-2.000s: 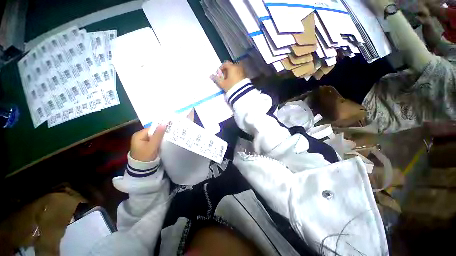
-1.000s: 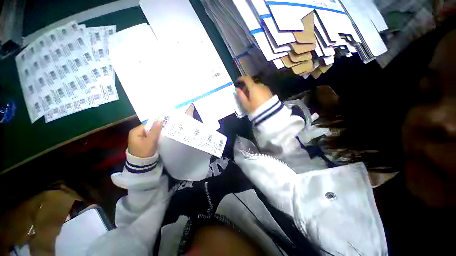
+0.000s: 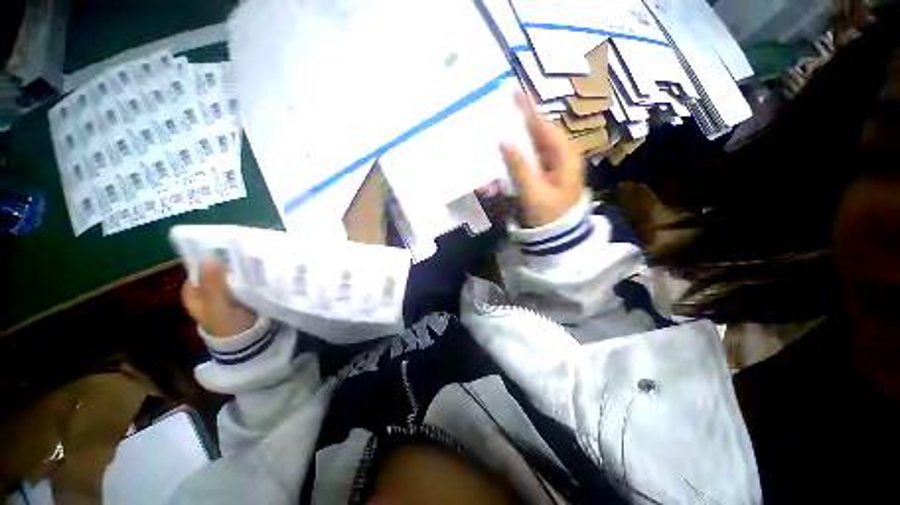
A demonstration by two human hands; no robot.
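Note:
My right hand [image 3: 548,168] grips the right edge of a flat box blank [image 3: 365,94], white with a blue stripe and notched flaps. The blank is raised and tilted, and a small printed label [image 3: 451,60] shows on it near its upper right. My left hand [image 3: 215,299], slightly blurred, holds a bent barcode label sheet [image 3: 316,280] by its left end, below the blank. The left hand is clear of the blank.
Spare label sheets [image 3: 148,138] lie overlapping on the green bench [image 3: 44,266] at left. A stack of box blanks [image 3: 602,59] fans out at upper right. A clear bluish object [image 3: 20,209] is at the left edge. A dark, blurred person [image 3: 868,227] is at far right.
My right hand has taken hold of the blank's edge and the blank has risen towards the camera. My left hand has moved left and down with the label sheet, away from the blank.

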